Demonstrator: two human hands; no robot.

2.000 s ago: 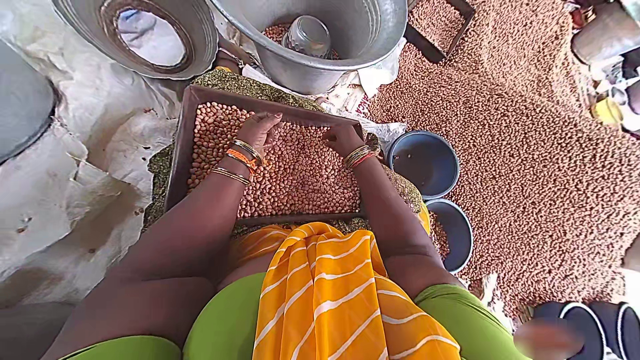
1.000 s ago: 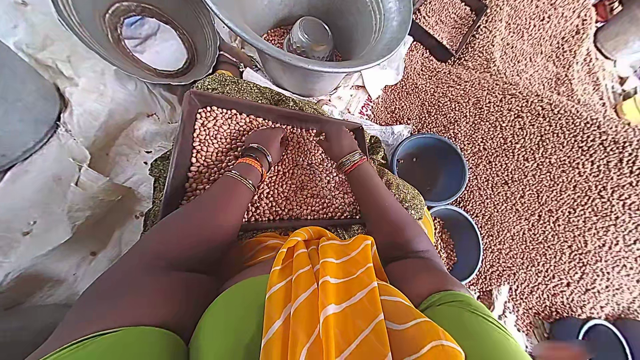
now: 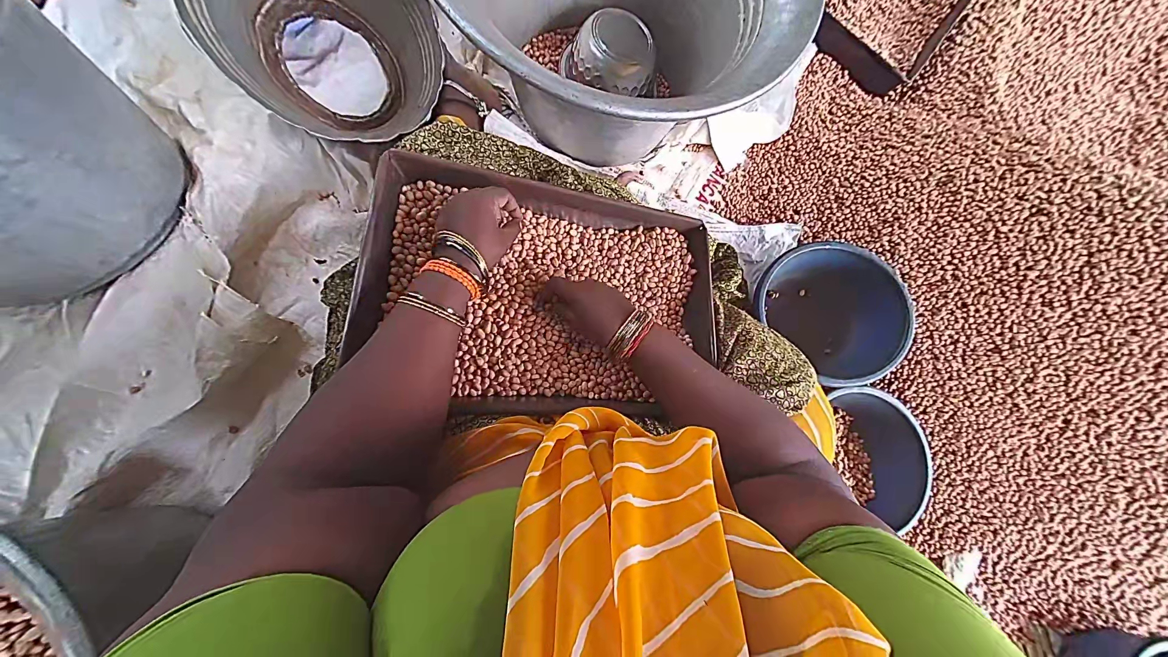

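Observation:
A dark rectangular tray (image 3: 365,265) lies across my lap, spread with a layer of reddish-brown nuts or seeds (image 3: 547,356). My left hand (image 3: 482,224) is over the upper left of the tray with its fingers curled in; whether it holds any of the pieces cannot be seen. Near the middle of the tray my right hand (image 3: 584,306) has its fingertips down among the pieces, the fingers partly hidden. Bangles circle both wrists. A patterned cloth (image 3: 757,356) shows beneath the tray.
Ahead stands a large metal pot (image 3: 584,119) with a metal cup (image 3: 616,50) inside. A metal vessel (image 3: 415,73) is beside it. At right are two blue bowls (image 3: 835,315), (image 3: 899,456) and a wide spread of nuts (image 3: 1031,319). A white sheet (image 3: 201,356) covers the left floor.
My left hand has moved up and away from the middle of the tray. My right hand has come from the tray's upper right toward its middle.

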